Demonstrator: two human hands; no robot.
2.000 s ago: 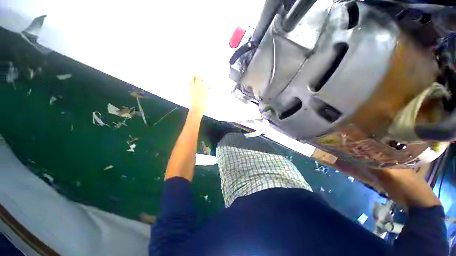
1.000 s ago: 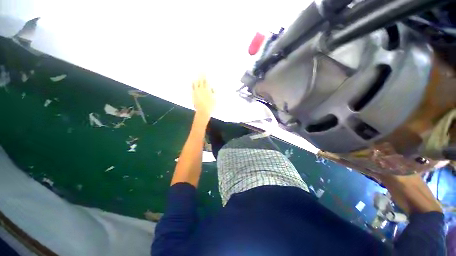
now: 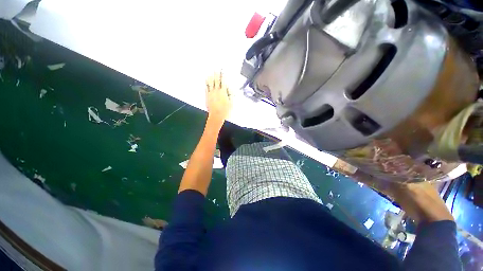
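Observation:
The silver-grey and brown cutting machine [image 3: 365,79] fills the upper right of the view, with a red part [image 3: 255,25] at its left side. The white fabric lay [image 3: 143,45] glares on the table. My left hand [image 3: 218,101] rests palm down on the lay near its front edge, fingers slightly apart, left of the machine and not touching it. My right hand [image 3: 416,191] is mostly hidden behind the lower part of the motor; the wrist and forearm show below it. The blade is not visible.
Green floor [image 3: 74,137] with scattered fabric scraps [image 3: 119,107] lies below the table edge. Pale cloth [image 3: 100,230] covers something at lower left. A cloth-bound handle [image 3: 455,132] is at the motor's right. Metal parts [image 3: 397,227] show at lower right.
The machine first shifts right in view, then back left and slightly down. My left hand stays on the lay; its fingers look clearer and more spread. My right forearm stays beneath the motor.

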